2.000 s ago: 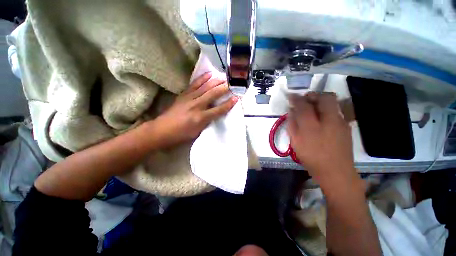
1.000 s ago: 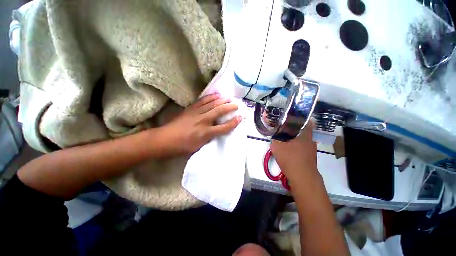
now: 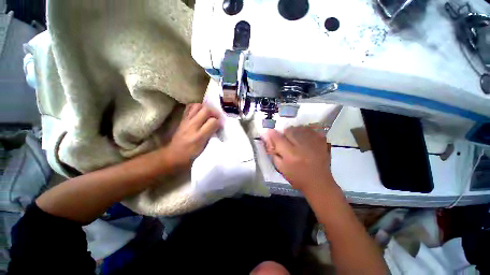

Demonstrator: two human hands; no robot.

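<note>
A bulky cream fleece piece [image 3: 156, 59] lies left of the sewing machine head [image 3: 290, 43]. A smooth white strip [image 3: 223, 164] lies over its right edge and hangs toward the lap. My left hand [image 3: 194, 131] has its fingers curled on the white strip, left of the needle area, pinching it. My right hand [image 3: 301, 156] is right of the needle area, thumb and fingers closed at the edge of the fabric beside the presser foot. What exactly its fingertips grip is blurred. The shiny metal guard [image 3: 232, 86] stands between the hands and hides the needle.
A black smartphone [image 3: 397, 150] lies on the white machine bed [image 3: 352, 172] at the right, with a small tan piece [image 3: 361, 139] at its left edge. Fabric heaps [image 3: 419, 247] lie below the table at right, others [image 3: 21, 177] at far left. A white cable runs at the right.
My left fingers have curled and moved slightly left. My right hand has come out from behind the guard to the fabric edge. The red scissor handles no longer show. The white strip has spread wider.
</note>
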